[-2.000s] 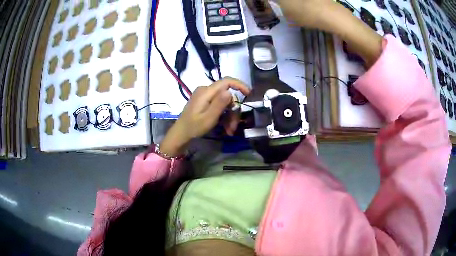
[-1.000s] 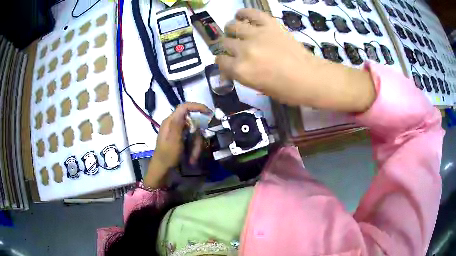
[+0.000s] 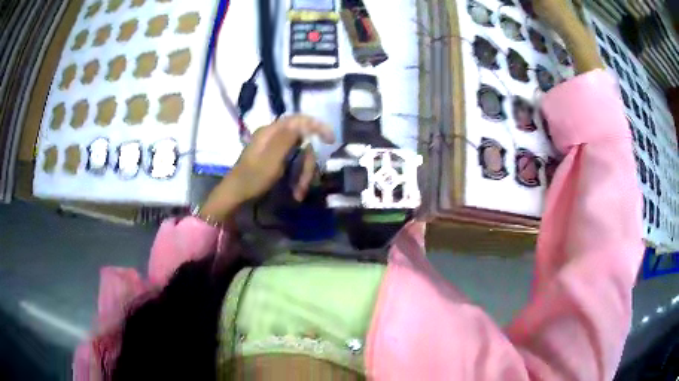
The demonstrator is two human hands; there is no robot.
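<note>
The fixture's spoked white plate [image 3: 389, 178] is uncovered, on a black base with a green edge. The black stand arm with its round ring [image 3: 363, 100] is behind it. My left hand [image 3: 272, 160] is just left of the fixture, fingers curled and blurred; whether it grips something is unclear. My right hand [image 3: 547, 6] is at the top edge above the right foam tray [image 3: 461, 195], its fingers mostly hidden or cut off. That tray holds rows of dark round units [image 3: 491, 158] with thin leads.
The left foam tray [image 3: 112, 190] has tan cutouts and three bright units [image 3: 164, 158] in its front row. The meter [image 3: 313, 41] is behind the fixture, beside a small dark module [image 3: 363, 31]. A thick black cable [image 3: 269, 59] and thin wires are left of the meter.
The black round piece is gone from the spoked plate. My right hand has moved from near the meter to the upper right tray. My left hand remains beside the fixture. The camera view has shifted.
</note>
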